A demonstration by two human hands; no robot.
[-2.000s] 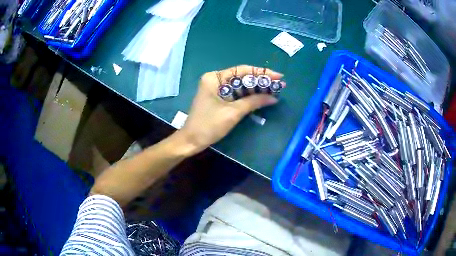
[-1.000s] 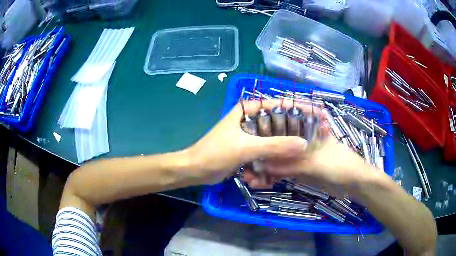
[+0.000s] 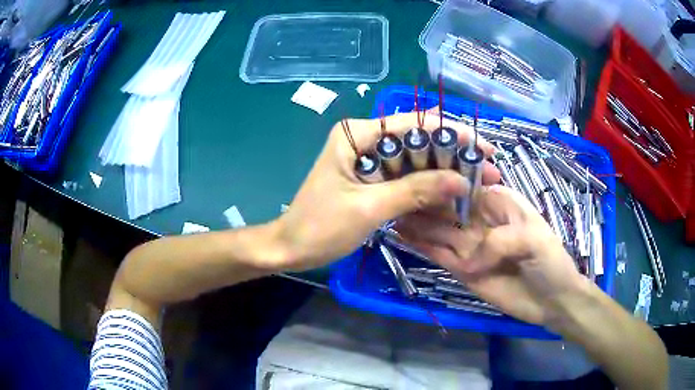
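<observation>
My left hand [image 3: 335,198] holds several slim metal cylinders [image 3: 417,145] side by side, their dark round ends with pale centres facing up. Thin red and dark lead wires [image 3: 418,103] rise from them. The thumb lies across the cylinders. The rightmost cylinder [image 3: 469,179] stands a little apart at the fingertips and shows more of its length. My right hand [image 3: 518,247] is just below and to the right, palm up, fingers curled loosely apart; nothing is clearly held in it. Both hands are above the blue tray [image 3: 610,228], heaped with more cylinders, and hide part of it.
Behind the tray are a clear plastic box [image 3: 564,84] with metal parts, a clear lid [image 3: 316,49] and paper scraps [image 3: 314,97]. Red bins [image 3: 632,164] stand right, beside long slender tools [image 3: 648,247]. Whitish strips [image 3: 152,122] and a second blue tray [image 3: 65,126] lie left.
Since the oldest frame, my right hand has come into view and the view has turned right. Since the last frame, the right hand has moved slightly down, clear of the rightmost cylinder.
</observation>
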